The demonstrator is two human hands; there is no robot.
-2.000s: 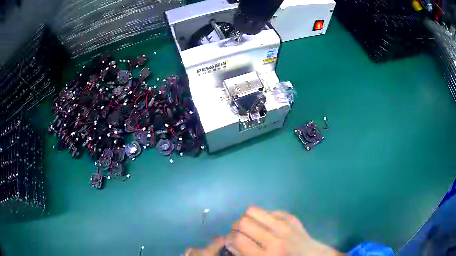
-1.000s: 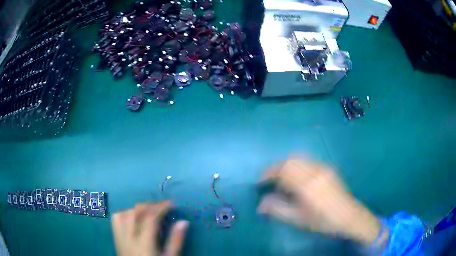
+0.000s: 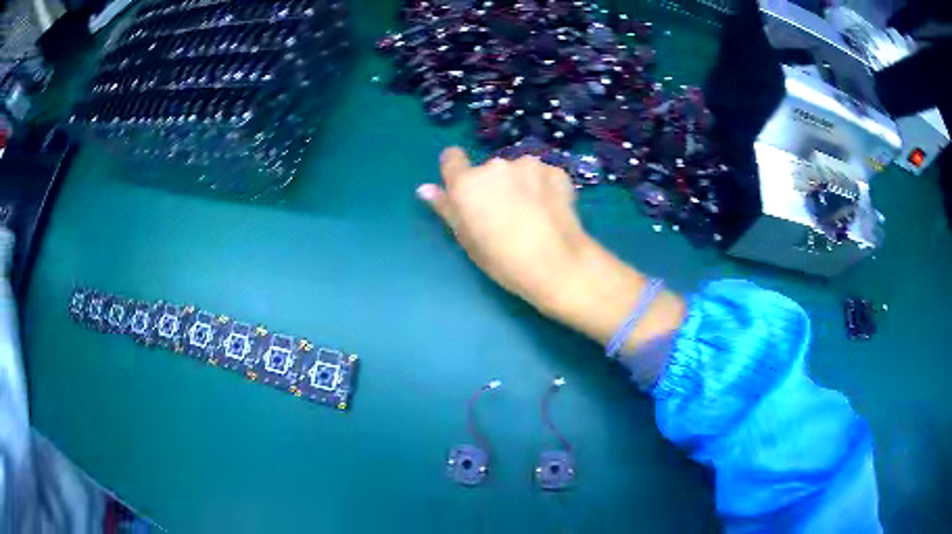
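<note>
My right hand (image 3: 512, 219) is at the near edge of the heap of dark lens holders (image 3: 585, 78), its knuckles against the lowest parts. Its fingertips are partly hidden, so I cannot tell whether it grips one. My left hand is out of the picture. Two round lens holders, one on the left (image 3: 468, 465) and one on the right (image 3: 554, 469), lie side by side on the green mat, their thin leads pointing away from me. A strip of joined square boards (image 3: 238, 344) lies flat and slanted at left.
A clear stack of trays with dark rows (image 3: 209, 83) stands at back left. The white screw feeder (image 3: 814, 209) is at right, with a box with a red switch (image 3: 924, 146) behind it. An assembled module (image 3: 861, 318) lies near the feeder. Pale clothing (image 3: 31, 438) shows at the left edge.
The view has swung left. My right hand has moved up to the heap, and my left hand has left the picture. A second lens holder now lies in view beside the first.
</note>
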